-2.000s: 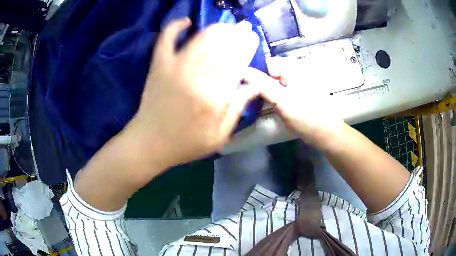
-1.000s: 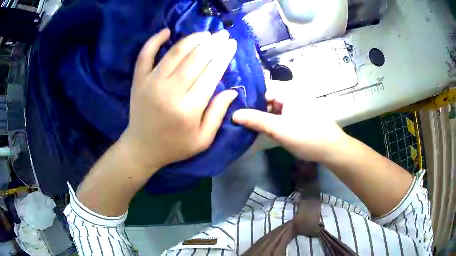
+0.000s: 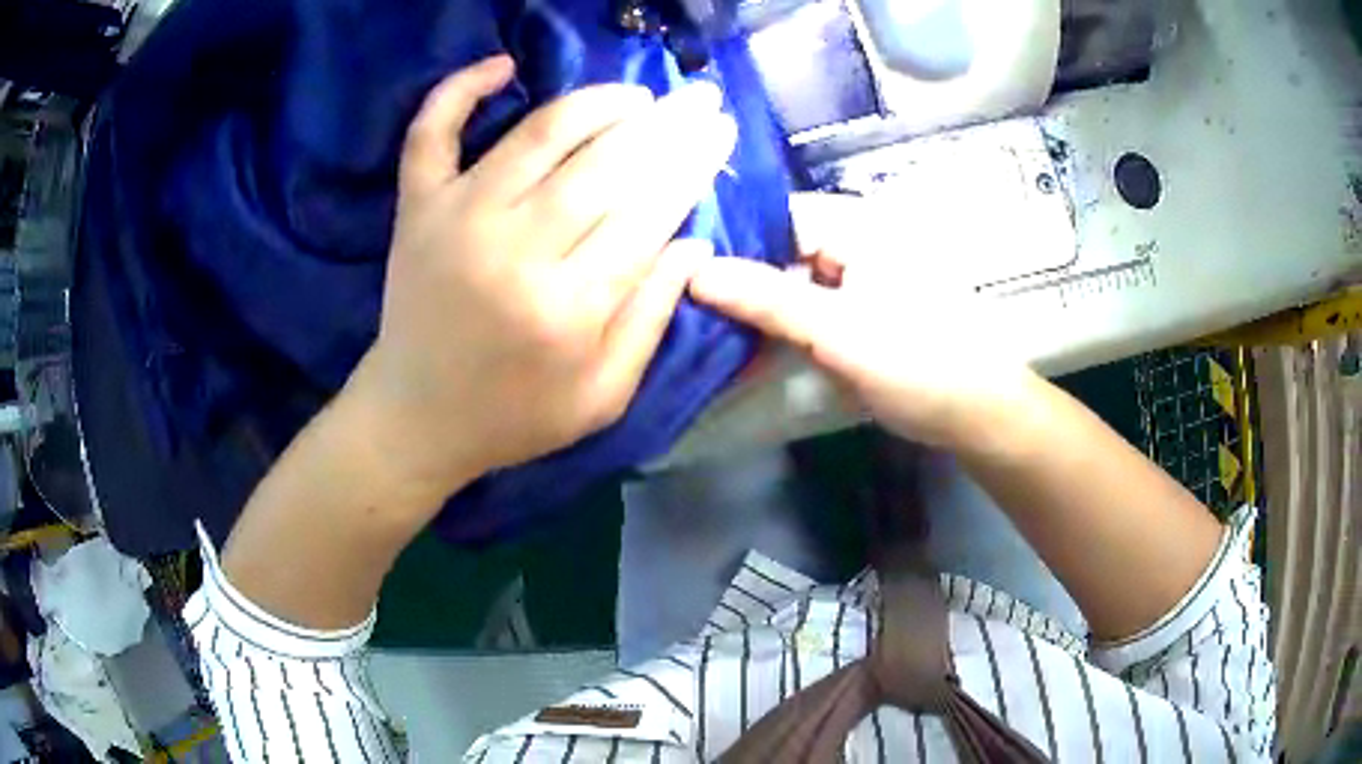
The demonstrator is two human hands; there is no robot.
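Note:
The shiny navy blue cloth covers the left side of the machine bed and hangs over its front edge. My left hand lies on the cloth, fingers spread forward, thumb near the right edge. My right hand pinches the cloth's right edge, its thumb beside my left thumb and its other fingers partly under the cloth. The overlock machine's white cover is at the top. The small dark and metal parts by the needle show at the cloth's far edge. The hands' brightest parts are washed out.
The machine bed extends right, with a metal plate and ruler marks. A yellow frame with mesh stands below its right end. Pale crumpled material is at the lower left. The floor is dark green.
Since two seconds ago, my hands moved apart and more cloth came over the front edge. Since one second ago, my right thumb moved up beside my left thumb, and the cloth shifted slightly up and left.

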